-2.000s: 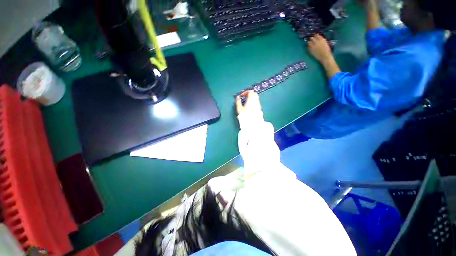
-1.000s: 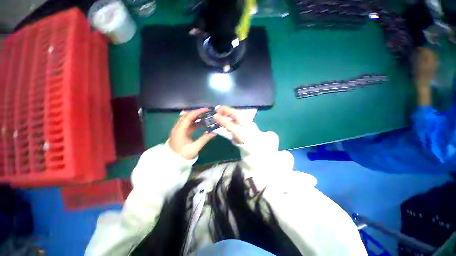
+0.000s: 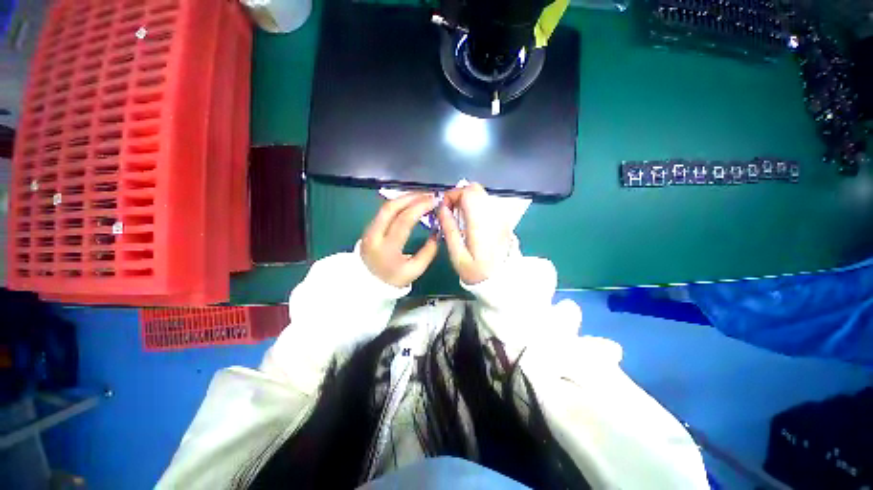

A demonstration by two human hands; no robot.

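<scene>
My left hand [image 3: 395,239] and my right hand [image 3: 473,233] meet at the front edge of the black microscope base plate [image 3: 383,124]. A small dark module [image 3: 435,218] is between their fingertips, mostly hidden by the fingers. A white paper [image 3: 507,208] lies under the hands at the base's front edge. The microscope's round black collar [image 3: 493,72] stands over a bright light spot on the base. A straight row of small modules [image 3: 708,173] lies on the green mat to the right.
Red slotted crates [image 3: 144,153] stand at the left. A dark red flat slab [image 3: 279,203] lies between crates and base. A white tub [image 3: 279,11] is at the top. Black trays [image 3: 723,29] are at the rear right. A person's blue sleeve [image 3: 780,311] shows at right.
My right hand has moved from the module row to the base's front edge, where both hands now hold a module. The view has swung right, and the co-worker's hands have left the picture.
</scene>
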